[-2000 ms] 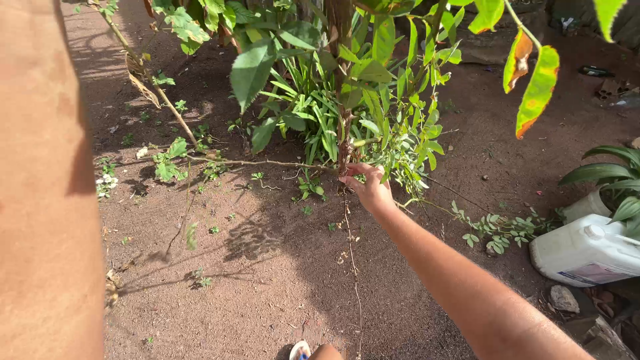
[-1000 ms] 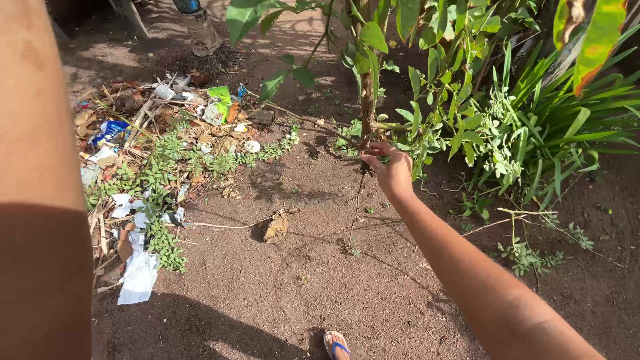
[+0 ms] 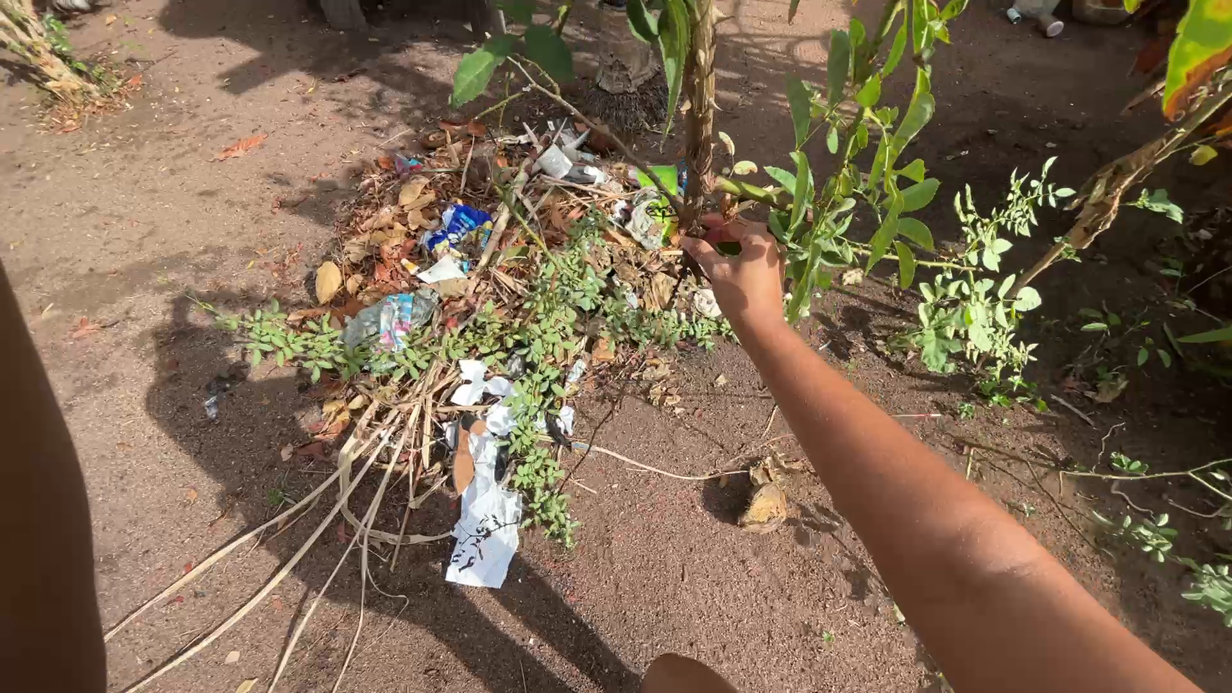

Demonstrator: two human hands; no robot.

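My right hand [image 3: 746,269] reaches in from the lower right, its thumb and fingers closed around the low part of a thorny brown plant stem [image 3: 701,115]. The stem stands upright in view, with leafy green shoots [image 3: 895,183] beside and above the hand. Its top lies outside the picture. Behind and to the left of the hand lies a heap of dry leaves [image 3: 414,197], twigs and litter. My left arm [image 3: 43,539] fills the left edge, in shade; the left hand is out of view.
White paper [image 3: 486,529], a blue wrapper [image 3: 460,223] and long dry stalks [image 3: 279,568] lie about the heap. A tree trunk base [image 3: 626,87] stands behind it. A leafy sprig [image 3: 972,308] and a dry stem [image 3: 1107,192] are at the right, over sandy ground.
The view has swung far left, bringing the litter heap near the middle; the white jug seen at the right earlier is out of view. My right hand keeps its hold on the stem.
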